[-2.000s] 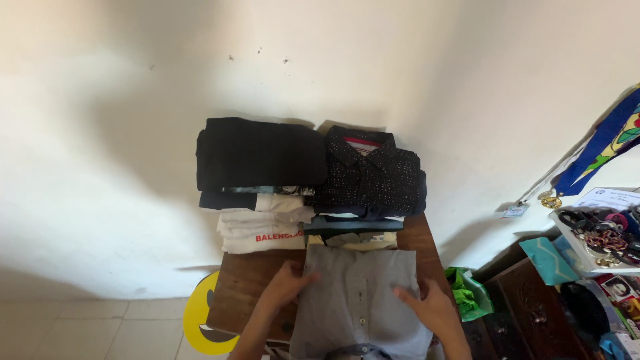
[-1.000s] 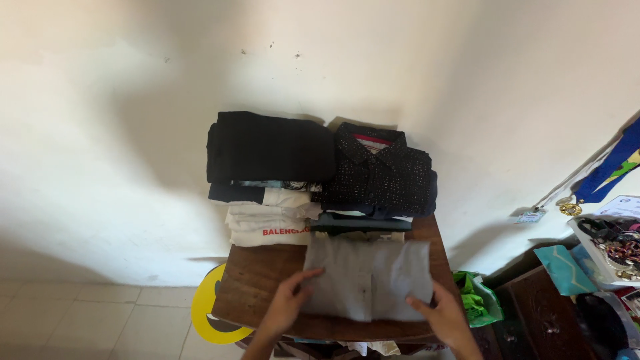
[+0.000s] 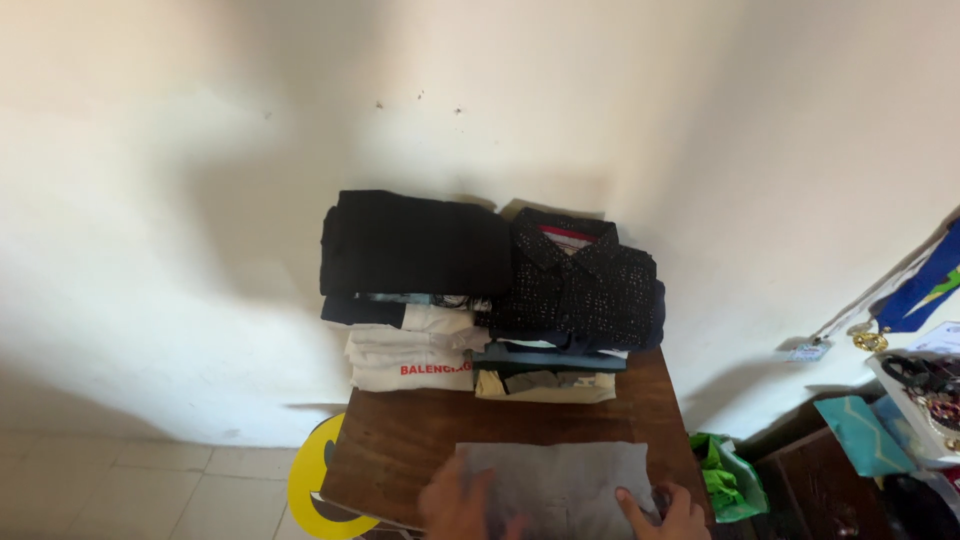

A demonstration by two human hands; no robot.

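A grey cloth garment, folded to a rough rectangle, lies at the near edge of a brown wooden table. My left hand, blurred, rests over its left side; whether it grips the cloth is unclear. At the right edge, my right hand holds the garment between thumb and fingers. Beyond it stand two stacks of folded clothes: black cloth over white shirts on the left, and a speckled black collared shirt over blue and beige garments on the right.
A pale wall rises behind the stacks. A yellow smiley-face item shows left of the table. On the right are a green plastic bag, a hanging medal, a teal patterned item and a white tray of jewellery.
The grey garment, earlier lying longer with its button front showing, is now folded shorter and sits nearer the table's front edge. Both hands have stayed beside it.
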